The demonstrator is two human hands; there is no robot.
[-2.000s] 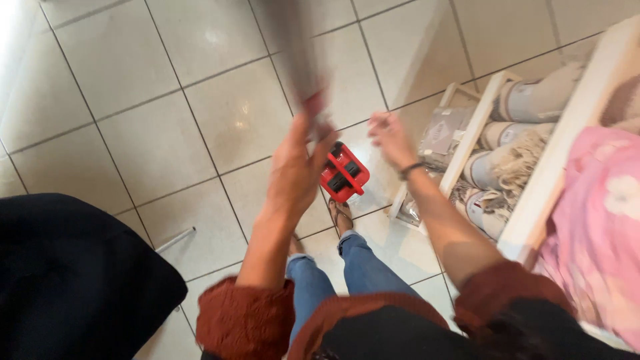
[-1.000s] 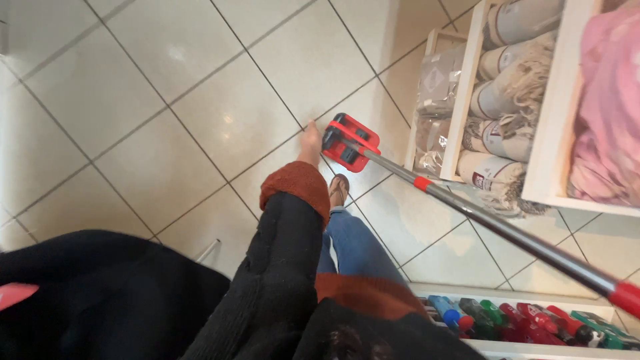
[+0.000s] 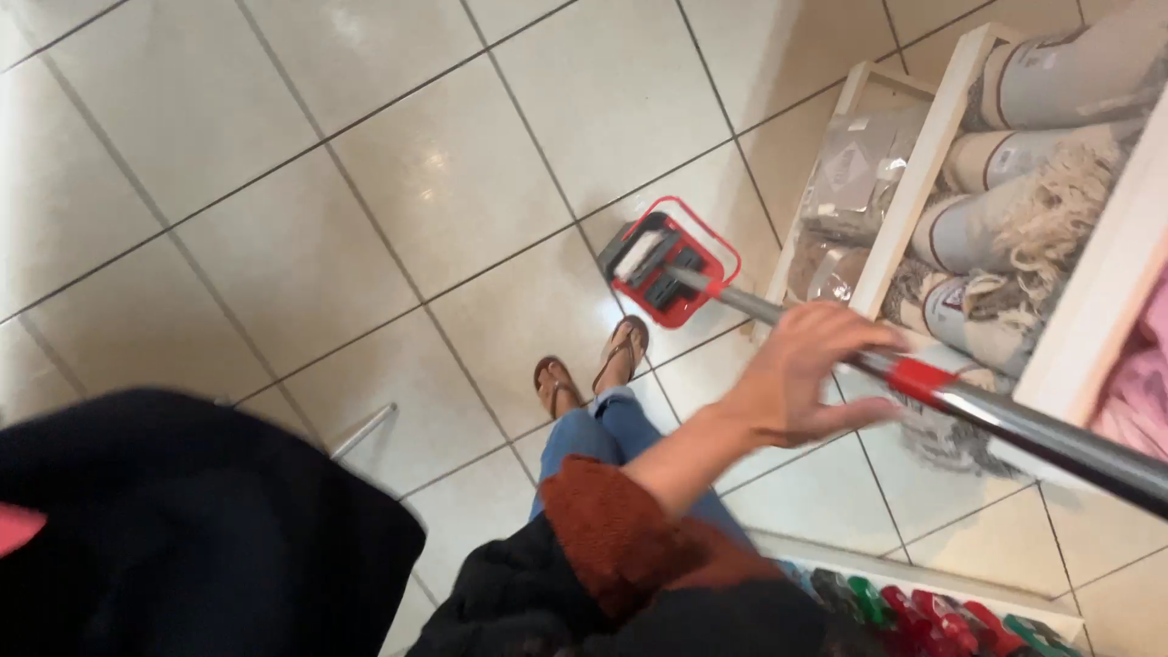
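Observation:
A long grey metal pole with red collars slants from the lower right down to a red and dark grey cleaning tool's head or container on the tiled floor. A white part shows inside its red frame. My left hand lies over the pole just below a red collar, slightly blurred, with its thumb and fingers apart on either side. It does not look closed around the pole. My right hand is out of view, as is the pole's upper end.
White shelving with rolled fringed textiles and packaged goods stands at right, with pink fabric beside it. A low white rack of colourful items is at the lower right. Black fabric fills the lower left. My sandalled feet are near the tool.
My left hand has moved from beside the red tool on the floor up to the pole. Two seconds ago both hands were in view; my right hand has since left it.

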